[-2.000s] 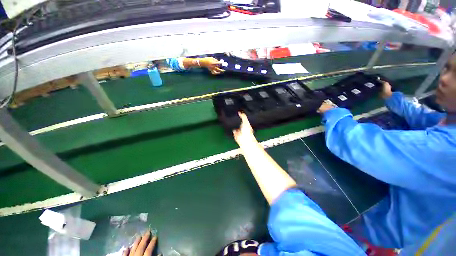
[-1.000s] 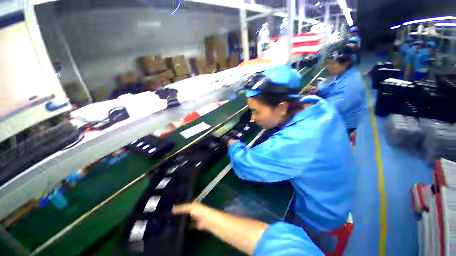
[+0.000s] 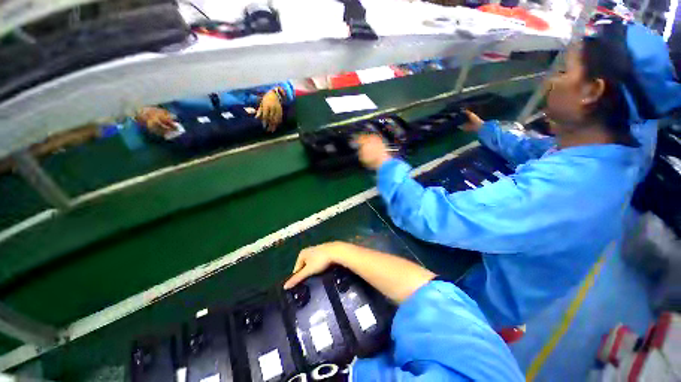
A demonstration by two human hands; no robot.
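Note:
A long black tray [image 3: 228, 332] lies on the bench directly in front of me. It holds several glossy dark phones or back covers [image 3: 317, 310] side by side. Their round camera patches are at the far end and their white labels at the near end. My right hand [image 3: 313, 262] comes in from the right and grips the tray's far edge, near the second phone from the right. The tray's near edge is cut off by the picture, and my sleeve covers its right corner. My left hand is not in view.
The green conveyor belt [image 3: 201, 239] with a chipped white rail [image 3: 261, 242] runs beyond the tray. A worker in blue [image 3: 538, 201] at the right reaches over another black tray [image 3: 336, 149]. Across the belt, two hands handle a third tray [image 3: 216, 127]. A shelf beam crosses above.
My view has turned back down to the bench. My right hand was on a tray on the belt; now it is on one on the bench. The neighbouring worker's hand has moved along their tray.

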